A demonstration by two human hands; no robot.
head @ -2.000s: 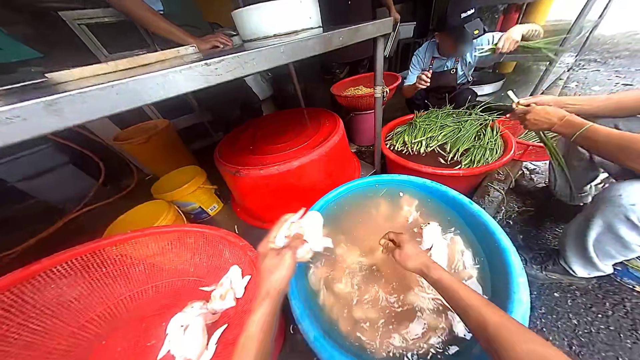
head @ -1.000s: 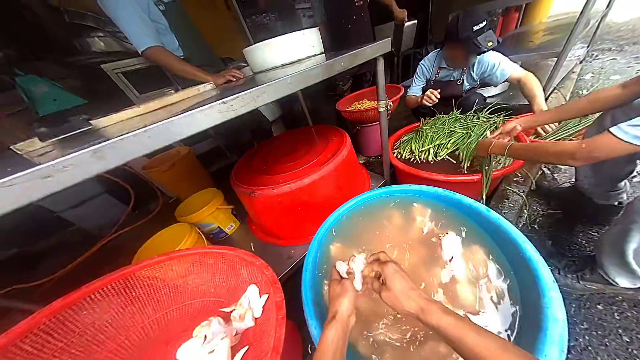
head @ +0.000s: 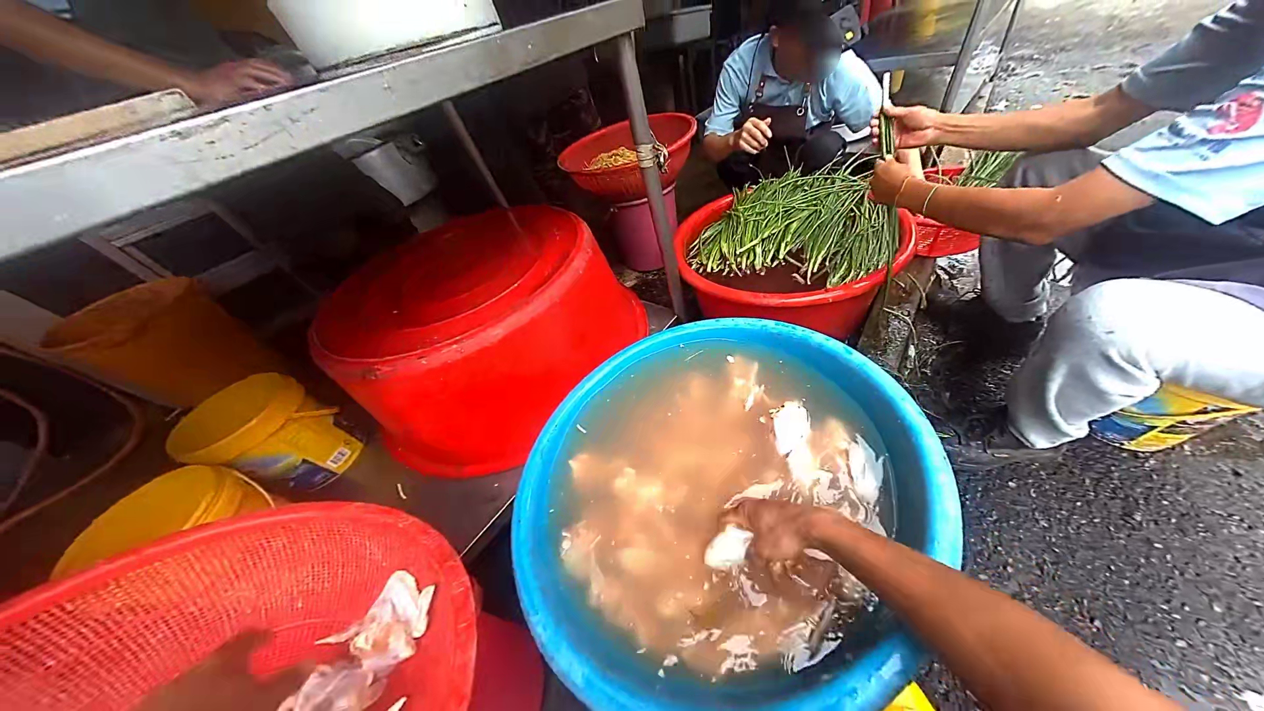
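Note:
A blue plastic tub (head: 538, 494) holds murky water with many pale pieces of raw poultry (head: 795, 434) in it. My right hand (head: 780, 528) reaches into this water, partly under the surface, touching a whitish piece (head: 729, 546); its fingers are too hidden to tell whether they grip it. At the lower left, my left hand (head: 222, 681) is a blur over the red perforated plastic basket (head: 247, 553), beside raw poultry pieces (head: 385, 627) lying there. Whether it holds anything cannot be made out.
An upturned red tub (head: 474, 346) stands behind the basket, near yellow buckets (head: 242, 420). A metal table (head: 326, 84) crosses the upper left, its leg (head: 652, 188) behind the blue tub. Two people crouch or sit around a red tub of green stalks (head: 810, 227); another person's hand (head: 237, 81) rests on the table.
My hands were together over the blue tub with a pale piece a second ago; now the left is over the red basket and the right is in the water. The seated person at right has lifted some stalks.

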